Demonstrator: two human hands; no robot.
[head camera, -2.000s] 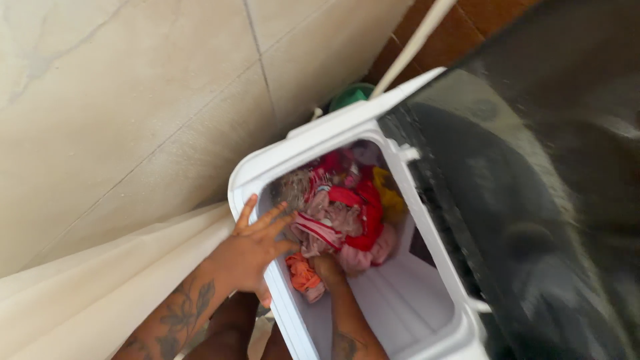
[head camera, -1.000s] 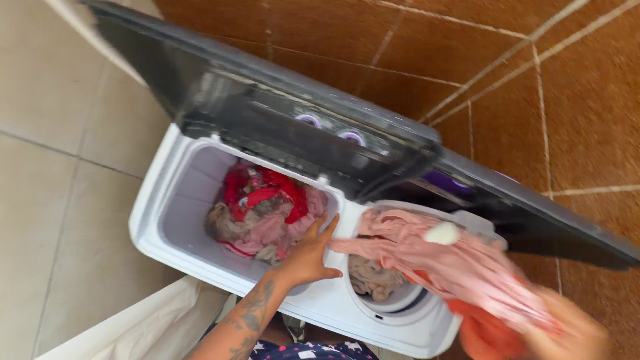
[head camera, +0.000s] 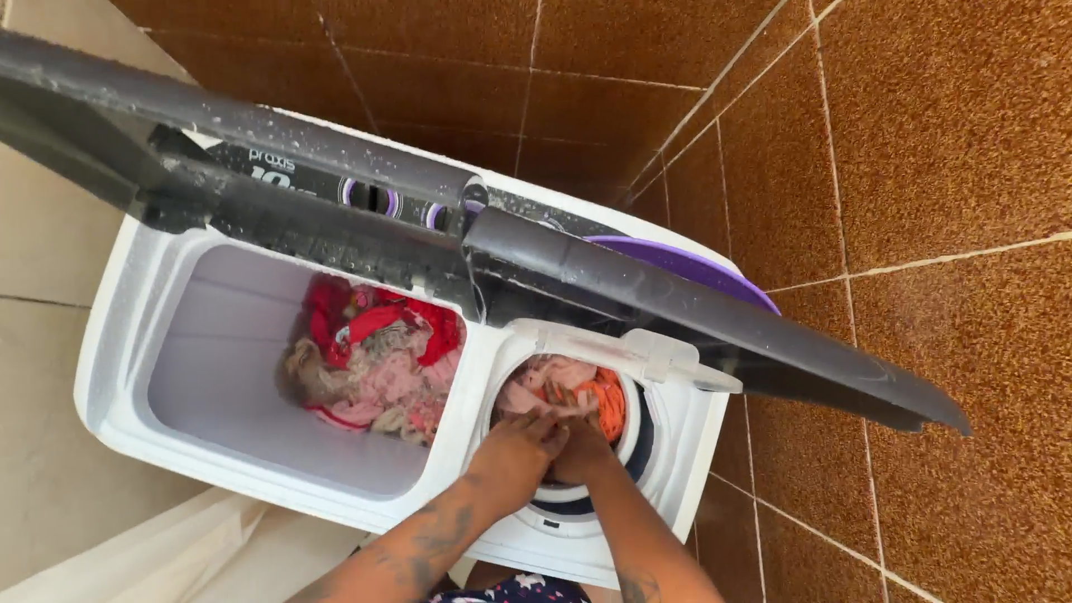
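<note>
Both of my hands reach into the round spin tub (head camera: 630, 419) of a white twin-tub washing machine (head camera: 394, 512). My left hand (head camera: 517, 456) rests on pink cloth (head camera: 548, 381) at the tub's left side. Beside it, touching it, my right hand (head camera: 579, 452) presses among the clothes, its fingertips partly hidden. Orange cloth (head camera: 610, 404) lies at the tub's right. Whether either hand grips cloth cannot be told. In the larger wash tub (head camera: 226, 352) at the left, wet red clothes (head camera: 377, 322) and pink clothes (head camera: 394, 377) lie against its right wall.
Two dark lids, the left one (head camera: 318, 201) and the right one (head camera: 712, 314), stand raised over the tubs. A translucent plastic inner cover (head camera: 653, 356) is lifted behind the spin tub. Brown tiled walls (head camera: 946, 151) rise behind and right. A pale curtain (head camera: 176, 544) hangs at lower left.
The pink and orange cloth, held over the spin tub by my right hand a second ago, is now inside it. My left hand has moved from the middle divider into the spin tub.
</note>
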